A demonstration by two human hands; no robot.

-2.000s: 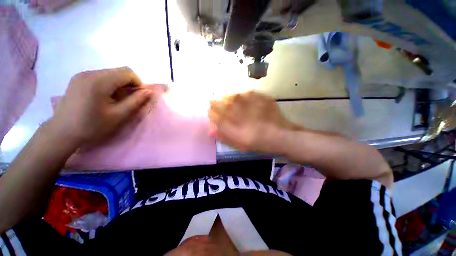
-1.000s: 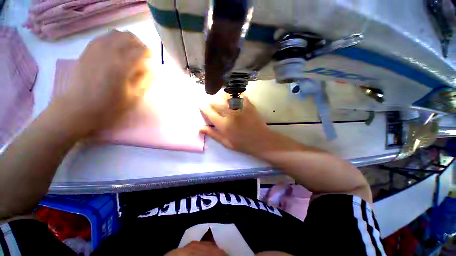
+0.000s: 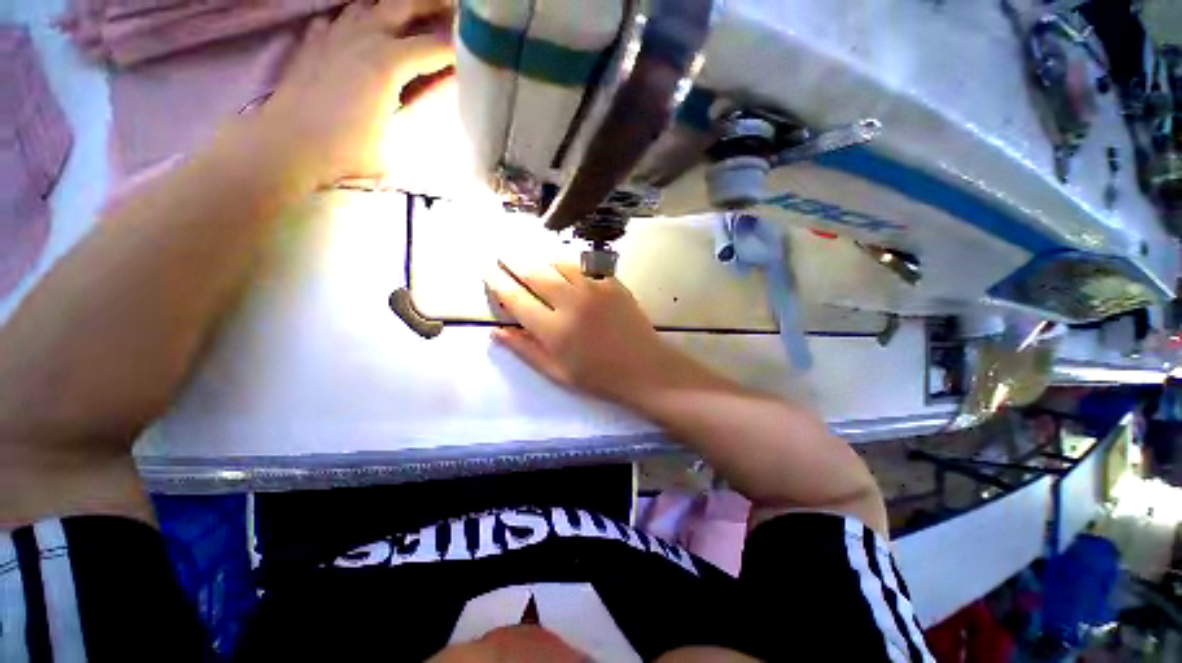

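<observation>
My left hand (image 3: 363, 84) is blurred and partly washed out by the lamp. It reaches forward at the left of the white sewing machine head (image 3: 804, 181), over pink cloth (image 3: 162, 110). Its fingers are partly hidden, and I cannot tell whether they grip the cloth. My right hand (image 3: 570, 324) rests on the machine bed just below the needle area, fingers apart, with no cloth visible in it. The needle and presser foot area is lost in glare.
Folded pink pieces (image 3: 195, 26) lie at the back left, and another pink piece (image 3: 26, 168) at the far left. A grey strip (image 3: 782, 304) hangs at the machine's right side. A blue crate (image 3: 208, 557) is below the table edge (image 3: 389, 469). Pink cloth (image 3: 706, 525) lies low beside the lap.
The pink panel has moved forward and left, away from the table's front edge. My left hand has moved forward. My right hand has let go of the panel's edge and lies on the bed.
</observation>
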